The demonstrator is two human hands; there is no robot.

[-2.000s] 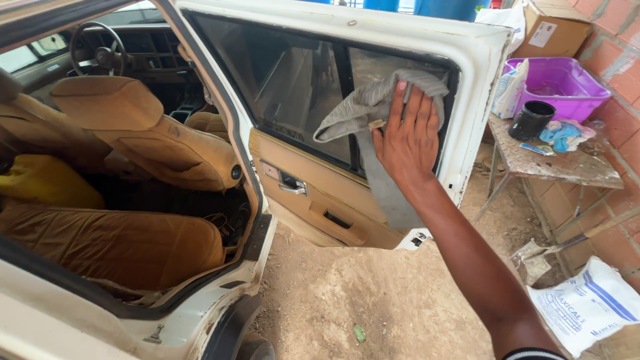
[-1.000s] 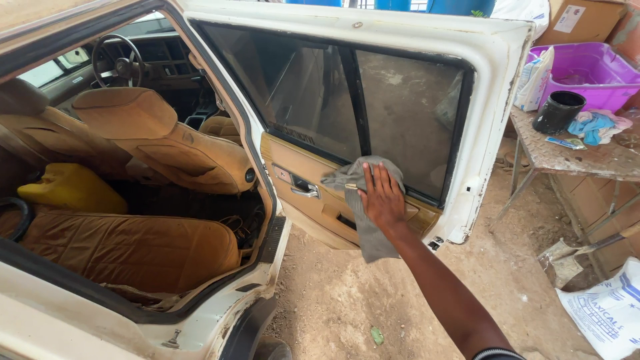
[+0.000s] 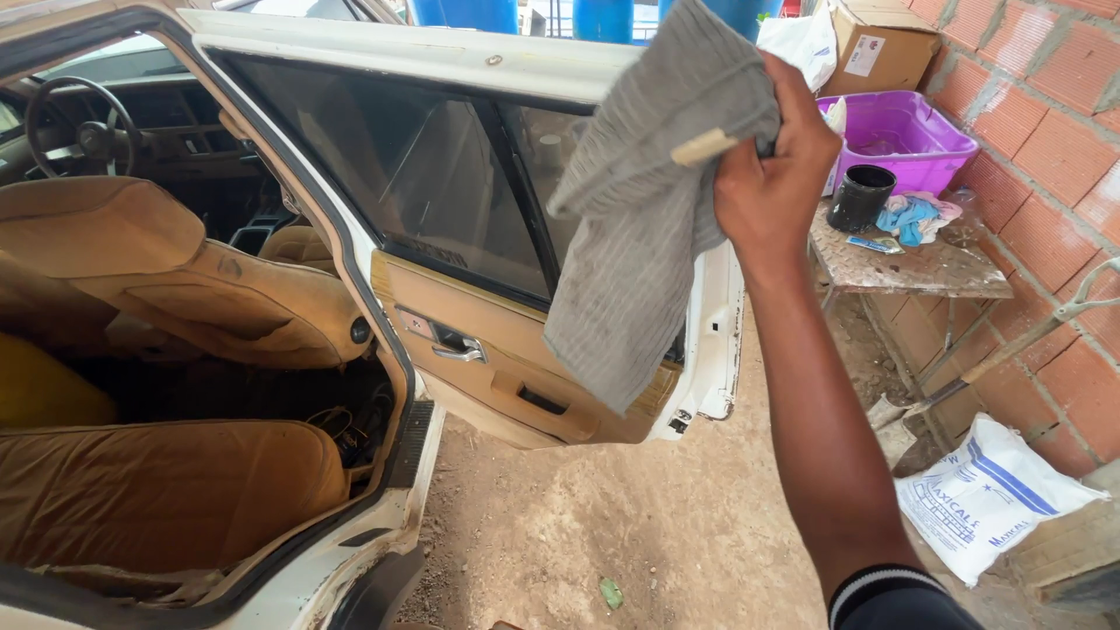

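Note:
My right hand (image 3: 774,166) grips a grey ribbed cloth (image 3: 639,192) that bears a small beige tag. The raised cloth hangs in front of the rear part of an open white car door (image 3: 717,350). Behind it, part of the dark door window (image 3: 394,166) is covered from view. Below the glass, the tan inner door panel (image 3: 472,385) has a chrome handle (image 3: 459,350). My left hand is out of view.
Tan car seats (image 3: 166,499) and a steering wheel (image 3: 83,131) lie left. On the right, a worn table (image 3: 919,271) holds a purple tub (image 3: 910,144), black cup (image 3: 862,197) and rags (image 3: 914,219). A shovel (image 3: 1015,359) leans near a white sack (image 3: 997,499) and brick wall (image 3: 1024,114).
My right hand was flat on the cloth against the window, then lower near the window's bottom edge. Now it has lifted the cloth up off the door and grips it by its upper part.

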